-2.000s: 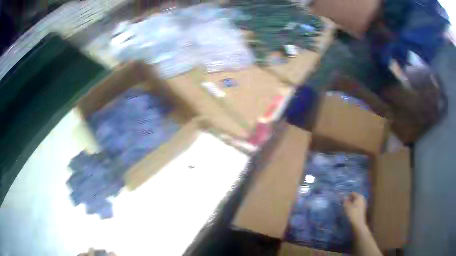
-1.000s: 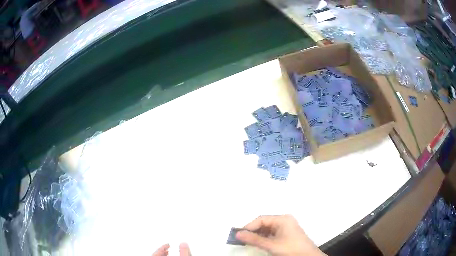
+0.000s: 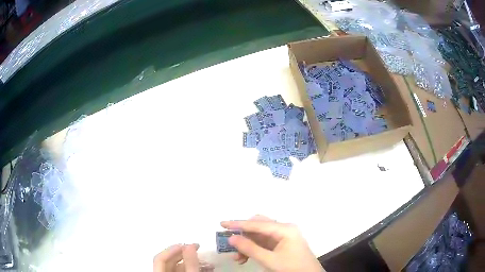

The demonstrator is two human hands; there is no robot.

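My right hand [image 3: 276, 247] holds a small purple-grey insert card [image 3: 227, 241] between thumb and fingers, low over the white bench. My left hand [image 3: 178, 259] is just left of it, cut off by the bottom edge, fingertips close together; something clear may be at its fingertips, but I cannot tell. A loose pile of insert cards [image 3: 276, 135] lies on the bench beside the card tray [image 3: 367, 137], a shallow open cardboard box full of cards. Clear plastic cases [image 3: 50, 194] are heaped at the far left.
A dark green conveyor belt [image 3: 159, 45] runs behind the bench. Clear polybags of small parts [image 3: 404, 45] lie at the upper right. An open carton [image 3: 412, 223] with shiny contents stands below the bench's right edge. A small dark scrap [image 3: 382, 168] lies near the tray.
Two seconds ago my right hand was over the open carton; it then came over the bench holding a card. Since then it has moved left, nearer my left hand, which now shows more.
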